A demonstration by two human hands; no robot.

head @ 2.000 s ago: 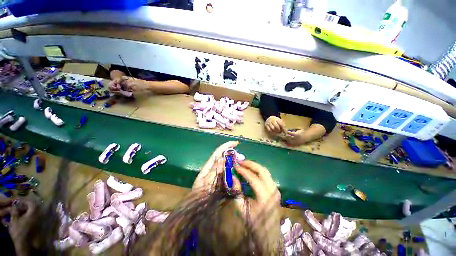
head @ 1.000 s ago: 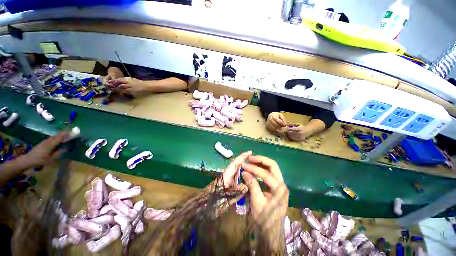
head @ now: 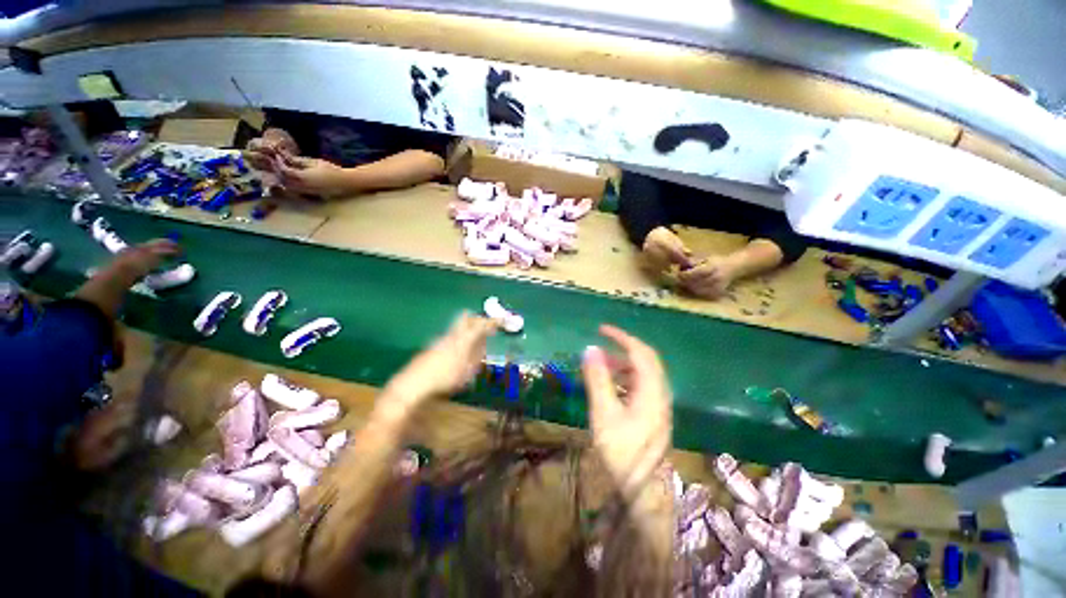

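A part-assembled unit with bright blue cells (head: pixel 510 381) shows between my hands, at the near side of the green belt; blur and hair partly hide it. My left hand (head: pixel 442 364) is blurred, its fingertips close beside a pale pink shell (head: pixel 504 314) on the belt. Whether it holds anything cannot be told. My right hand (head: pixel 629 409) is open, palm turned left, with thumb and fingers apart and nothing in it. Heaps of pink shells lie on the near bench at left (head: pixel 251 461) and right (head: pixel 783 532).
The green conveyor belt (head: pixel 701 374) carries three shells with blue cells (head: pixel 264 311) and a wired part (head: pixel 807 412). Another worker's arm (head: pixel 111 280) reaches over it at left. Two workers' hands are across the belt. A white power strip (head: pixel 923 210) hangs at upper right.
My hands have moved apart from around the unit; my left hand went left and forward, my right hand opened. Belt items shifted slightly left. The neighbour's hand moved farther across the belt.
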